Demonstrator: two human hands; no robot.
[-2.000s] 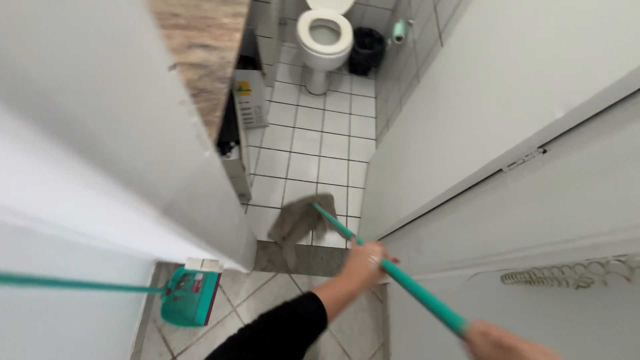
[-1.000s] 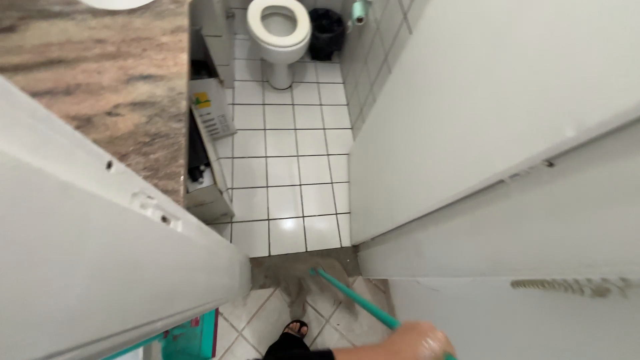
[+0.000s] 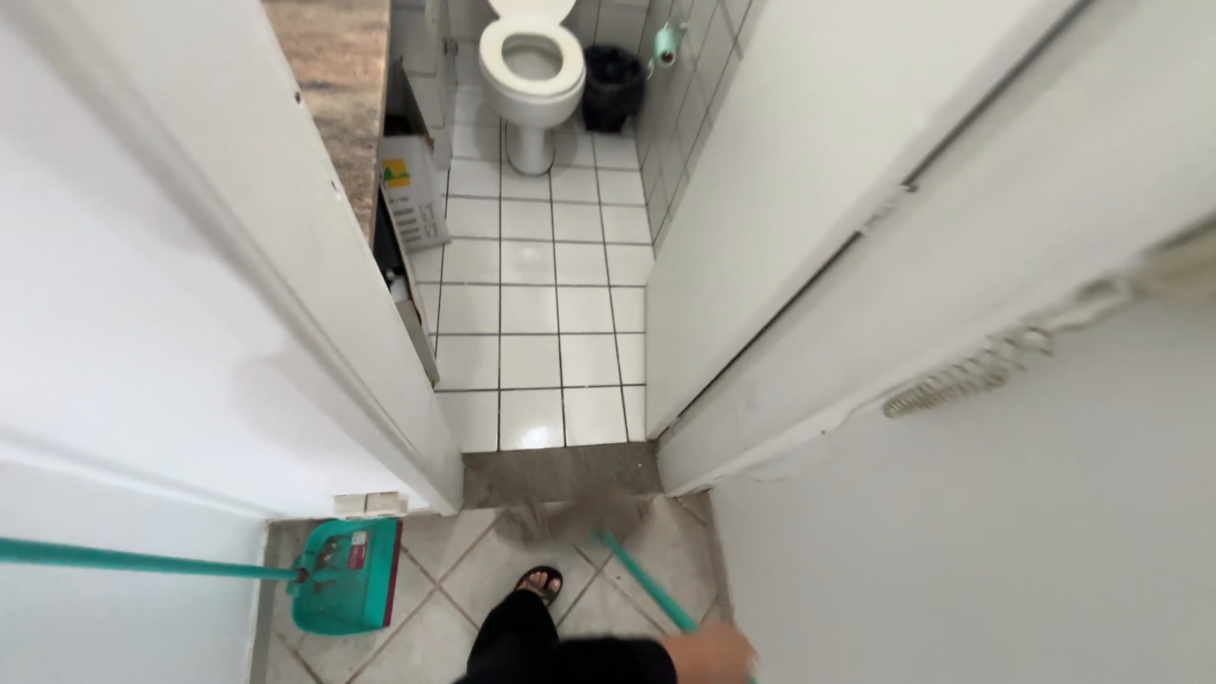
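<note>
My left hand (image 3: 712, 654), slightly blurred at the bottom edge, is closed around a teal handle (image 3: 655, 584). The black-sleeved arm reaches it from the left. At the handle's lower end, a motion-blurred grey-brown cloth or mop head (image 3: 594, 518) lies over the beige floor tiles, just this side of the grey stone threshold (image 3: 560, 472). My right hand is out of view. A teal dustpan (image 3: 347, 579) with a long teal handle and a dark red edge rests on the floor at the lower left, holding some debris.
A sandalled foot (image 3: 540, 581) stands near the mop head. Past the threshold, white floor tiles (image 3: 527, 309) run to a toilet (image 3: 532, 71) and a black-bagged bin (image 3: 611, 90). Boxes (image 3: 413, 195) sit beneath a stone counter (image 3: 342, 85). A white door (image 3: 760, 190) borders the right.
The grey mop head has moved from the white tiles beyond the threshold back onto the beige tiles. My right hand, seen at the lower right two seconds ago, has left the view.
</note>
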